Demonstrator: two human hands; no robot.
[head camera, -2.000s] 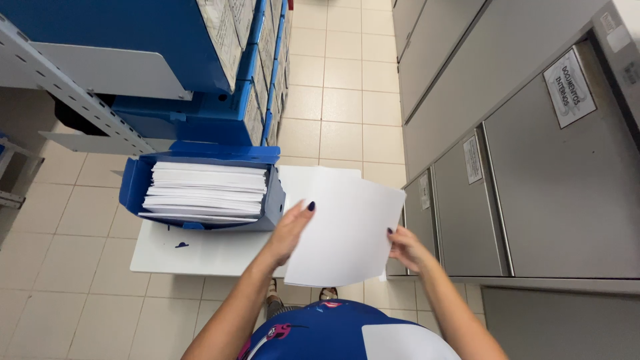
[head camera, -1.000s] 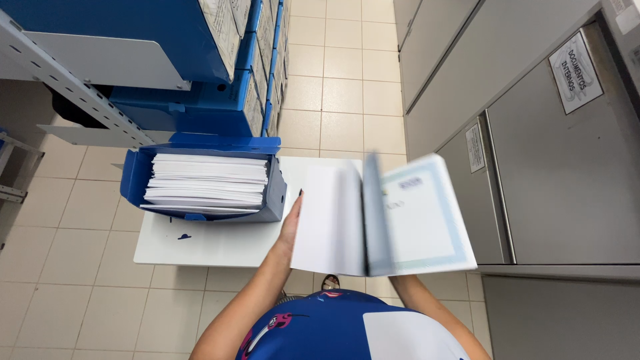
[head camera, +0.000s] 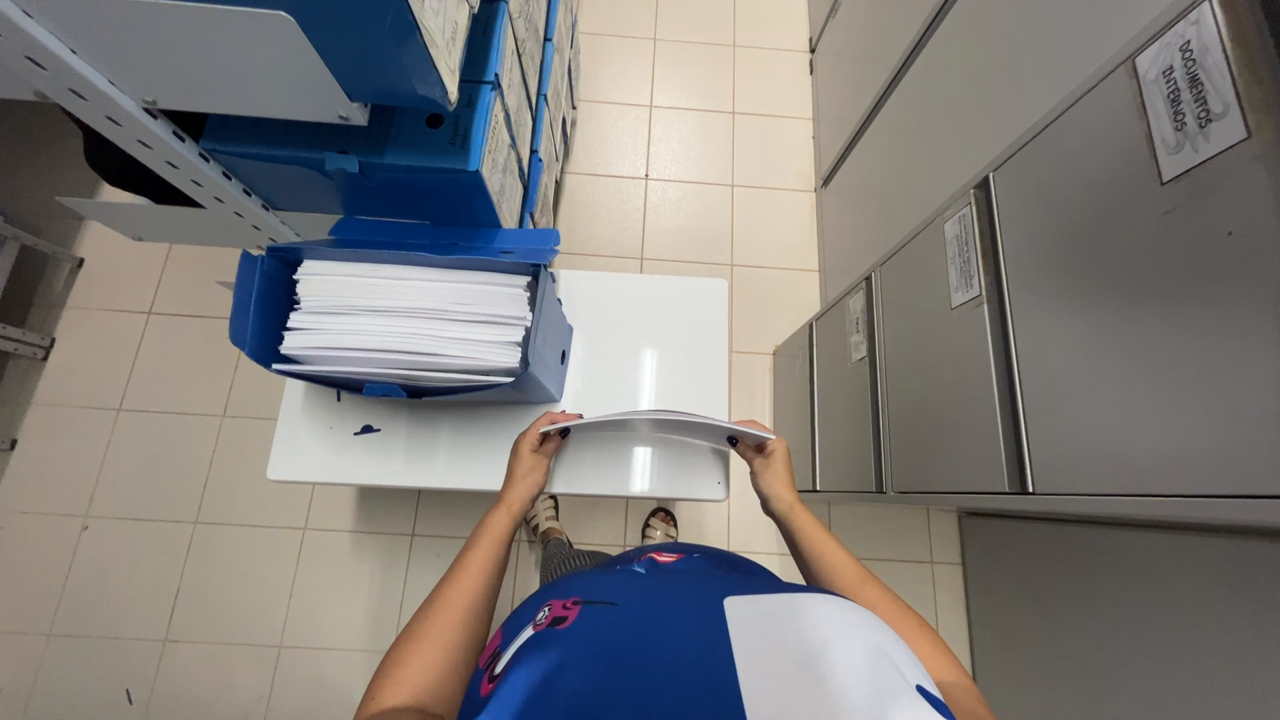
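A thin stack of white paper sheets (head camera: 655, 427) is held edge-on above the front part of a white table (head camera: 640, 330), bowed slightly between my hands. My left hand (head camera: 537, 455) grips its left end, and my right hand (head camera: 766, 462) grips its right end. To the left on the table stands an open blue file box (head camera: 555, 350), its lid flap folded back. White papers (head camera: 410, 310) fill the box, packed on edge. A small dark blue piece (head camera: 367, 430) lies on the tabletop in front of the box.
Blue file boxes (head camera: 370, 170) stand on a white metal shelf (head camera: 150, 120) at the upper left. Grey metal filing cabinets (head camera: 1120, 300) with labelled drawers line the right side. Beige floor tiles (head camera: 690, 140) run between them. Part of a metal frame (head camera: 25, 340) shows at the far left.
The papers, earlier held with broad faces in view and then spread apart with a bordered page showing, are now together and edge-on. Both hands now hold opposite ends.
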